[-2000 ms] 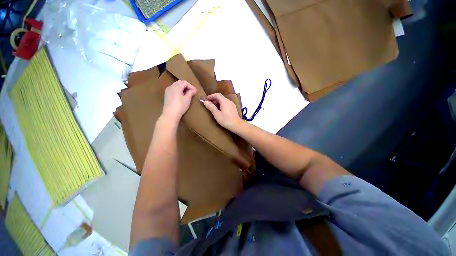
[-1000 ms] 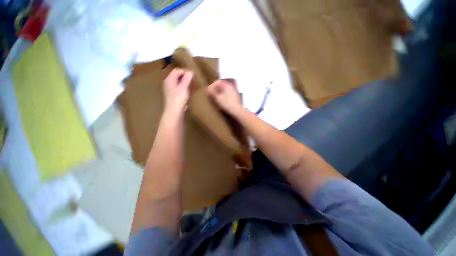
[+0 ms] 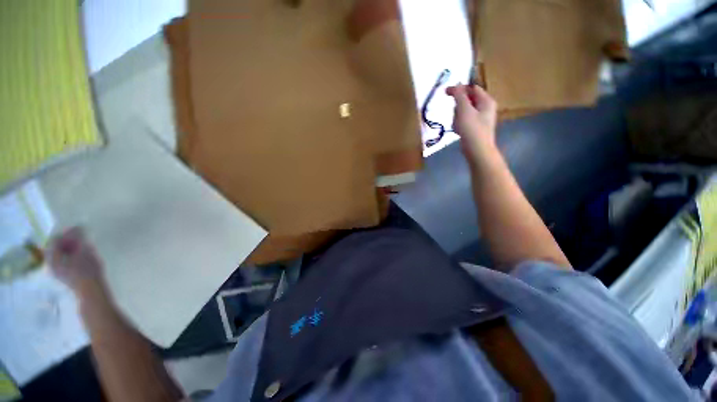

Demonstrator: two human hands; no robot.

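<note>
A large brown leather panel (image 3: 275, 118) lies on a stack in front of me, with a tiny pale-gold rectangle (image 3: 345, 109) on it. My left hand (image 3: 73, 255) is blurred at the far left, by the left edge of a large off-white board (image 3: 157, 228); whether it grips anything is unclear. My right hand (image 3: 473, 114) is right of the panel, beside a dark looped cord (image 3: 432, 118), its fingers curled; I cannot tell if anything is pinched in them.
More brown leather (image 3: 542, 55) lies at the upper right. Ribbed yellow strips (image 3: 47, 86) lie at the upper left. A blurred clear and amber item (image 3: 23, 261) is beside my left hand. Grey floor (image 3: 534, 165) shows at the right, with a cluttered bench (image 3: 660, 275) beyond.
My hands have left the narrow leather fold and moved far apart, left and right. A broad panel face with the pale-gold rectangle now shows. The view has shifted, and the stack looks larger.
</note>
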